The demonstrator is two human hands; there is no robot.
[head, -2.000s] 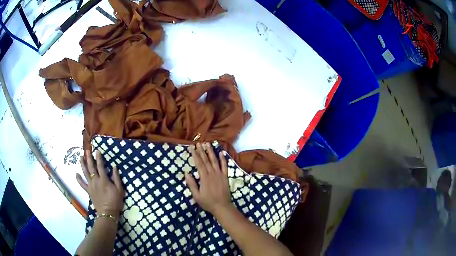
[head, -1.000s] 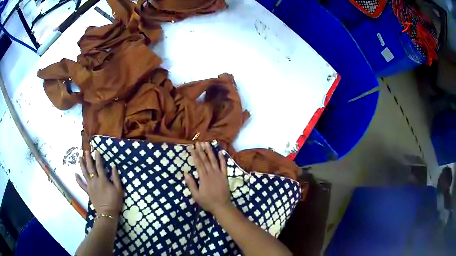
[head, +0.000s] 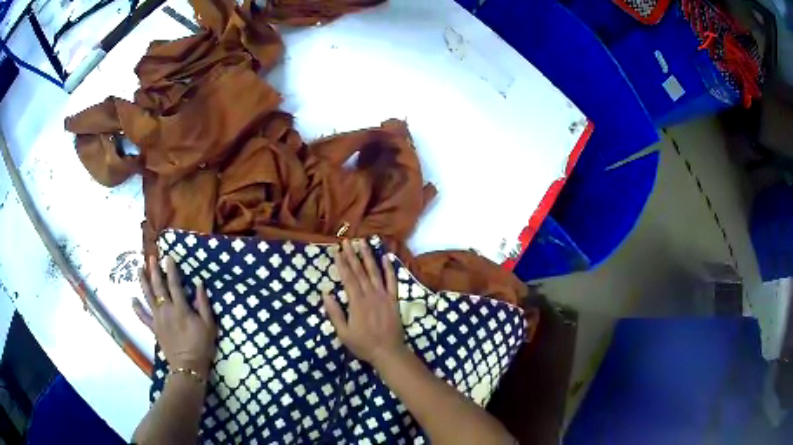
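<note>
A navy cloth with a white lattice pattern, the patterned bag body (head: 269,339), lies spread over the near edge of the table. My left hand (head: 180,322) lies flat on its left side, fingers apart. My right hand (head: 369,304) lies flat near its upper middle, fingers slightly spread. Both palms rest on the cloth and hold nothing. Crumpled brown sewn pieces (head: 261,165) touch the cloth's far edge and show at its right corner. A small gold-coloured piece (head: 343,230) sits just beyond my right fingertips. The cloth's lower part is cut off by the picture's edge.
The white table (head: 487,113) has a worn red edge (head: 552,204). A large blue bin (head: 622,191) stands against its right side. Orange-bordered pieces (head: 722,52) lie at the upper right. Another blue surface (head: 665,382) is at the lower right. A thin rod or hose (head: 52,248) runs along the left.
The view has shifted very slightly. My hands and the patterned cloth have not visibly moved against each other.
</note>
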